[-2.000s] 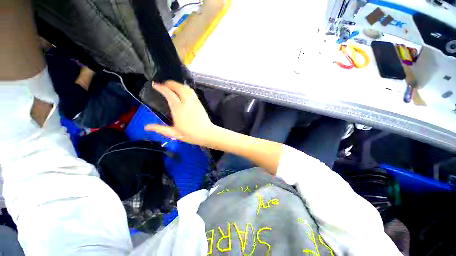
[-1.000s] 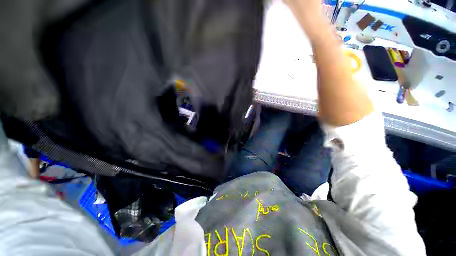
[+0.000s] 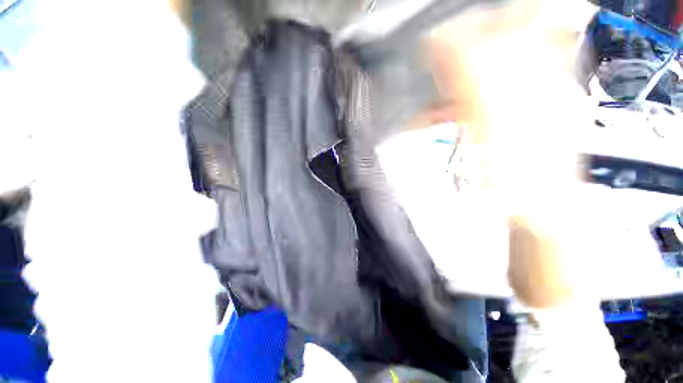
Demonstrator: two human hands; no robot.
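Observation:
The dark jacket [image 3: 292, 179] hangs lengthwise in front of me, its grey and checked parts blurred, its lower part over the table edge. A thin pale line runs down its open front edge. My right hand [image 3: 457, 82] is at the jacket's upper right side, overexposed and blurred; its fingers and grip cannot be made out. My left sleeve fills the left side as a white shape. My left hand is not visible.
The white table [image 3: 449, 217] lies right of the jacket. A dark sewing machine panel [image 3: 633, 173] is at the right. Blue crates [image 3: 251, 344] are below the jacket and at the lower left.
The jacket, spread wide across the left and centre a second ago, now hangs narrower near the centre. My left sleeve has risen across the left side. The view has shifted and is more blurred.

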